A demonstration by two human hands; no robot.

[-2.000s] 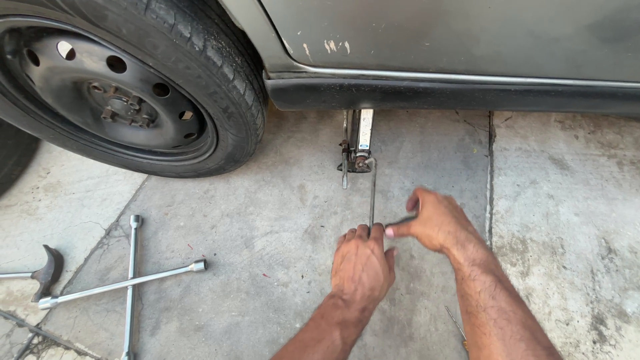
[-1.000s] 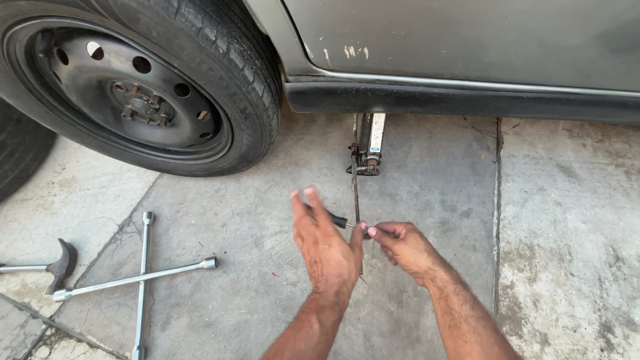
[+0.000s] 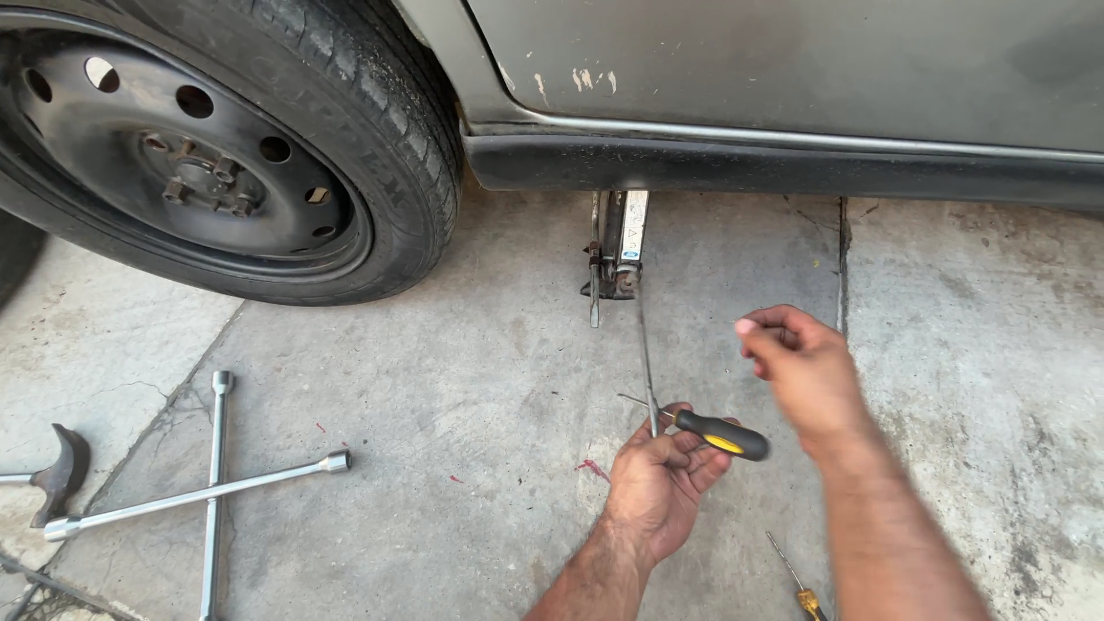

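A car jack (image 3: 632, 228) stands under the car's sill, and a thin metal crank rod (image 3: 644, 354) runs from its base toward me. My left hand (image 3: 660, 487) holds the near end of the rod, where a screwdriver with a black and yellow handle (image 3: 723, 435) lies crosswise at the fingers. To the right of the rod, my right hand (image 3: 798, 366) is raised off it, fingers curled and slightly blurred; whether it grips anything small cannot be told.
The car wheel (image 3: 379, 172) is at the upper left under the grey body (image 3: 776, 60). A cross lug wrench (image 3: 216, 492) and a claw hammer (image 3: 65, 474) lie at the left. Another screwdriver (image 3: 809, 602) lies near the bottom, beside my right forearm.
My right hand has moved off the rod, up and to the right. My left hand, raised with its fingers spread a second ago, is now closed around the rod's near end.
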